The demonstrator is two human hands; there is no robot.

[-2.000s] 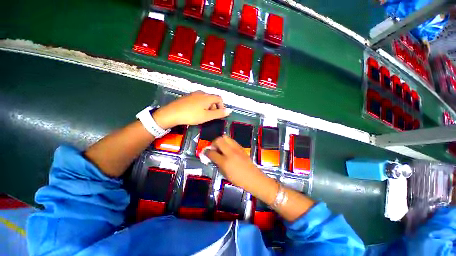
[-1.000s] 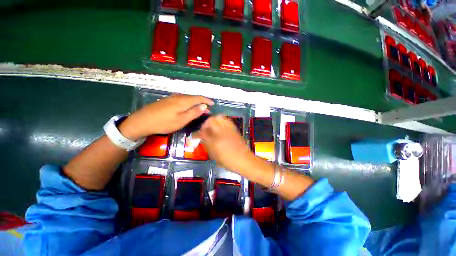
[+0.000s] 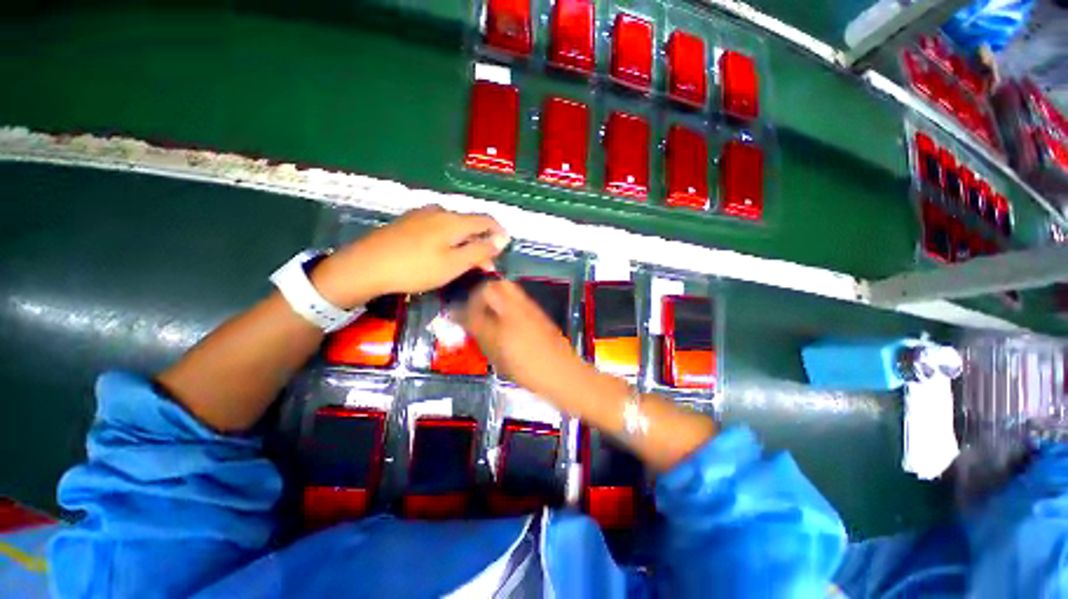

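A clear blister tray (image 3: 392, 384) lies in front of me with two rows of flip phones, black above and red or orange below. My left hand (image 3: 416, 252), with a white wristband, is curled over the black upper end of a phone (image 3: 459, 349) in the top row and partly hides it. My right hand (image 3: 515, 334) is blurred, with its fingertips at the same phone, touching or close to my left fingers. No cloth can be made out in it now. The phone's middle is hidden by the hands.
Beyond a pale metal edge (image 3: 703, 260), a tray of closed red phones (image 3: 627, 152) lies on the green belt (image 3: 293, 94). Another phone tray (image 3: 958, 201) is farther right. A light-blue bottle (image 3: 853, 365) and a white cloth or paper (image 3: 929, 433) lie right, near a neighbour's blue sleeve (image 3: 1031, 515).
The white piece seen in my right fingers earliest is no longer visible. Both hands stay at the same phone, the right one blurred. The belt tray now appears farther right.
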